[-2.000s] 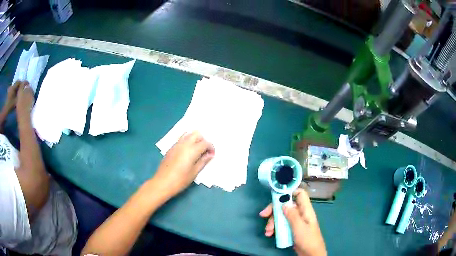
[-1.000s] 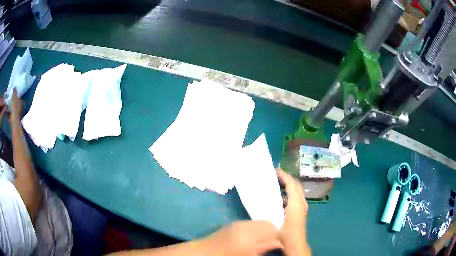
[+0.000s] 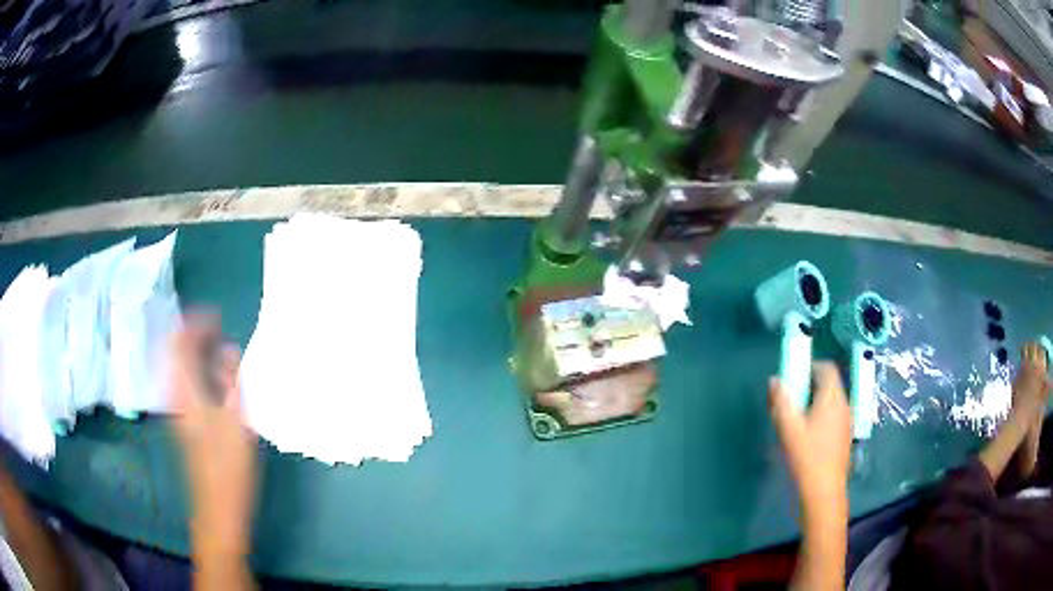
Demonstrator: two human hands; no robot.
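Observation:
My left hand (image 3: 211,387) is blurred at the left, against the right side of the bagged fans (image 3: 95,335); whether it still holds one cannot be told. My right hand (image 3: 815,421) has its fingers around the lower handle of a turquoise handheld fan (image 3: 794,306), its ring head pointing away from me. A second fan (image 3: 865,320) lies just right of it. The stack of white sleeves (image 3: 337,341) lies flat between my left hand and the press.
The green lever press (image 3: 562,248) stands mid-bench, with its silver fixture (image 3: 598,337) and crumpled white scrap (image 3: 654,293). Clear plastic with glittering bits (image 3: 981,404) and small dark parts (image 3: 994,322) lie right. A co-worker's hand (image 3: 1031,375) is far right; another co-worker's arm is lower left.
The view has swung right. The fan I held is out of my right hand, which has moved to a fan on the right. My left hand has moved from the sleeve to the bagged fans.

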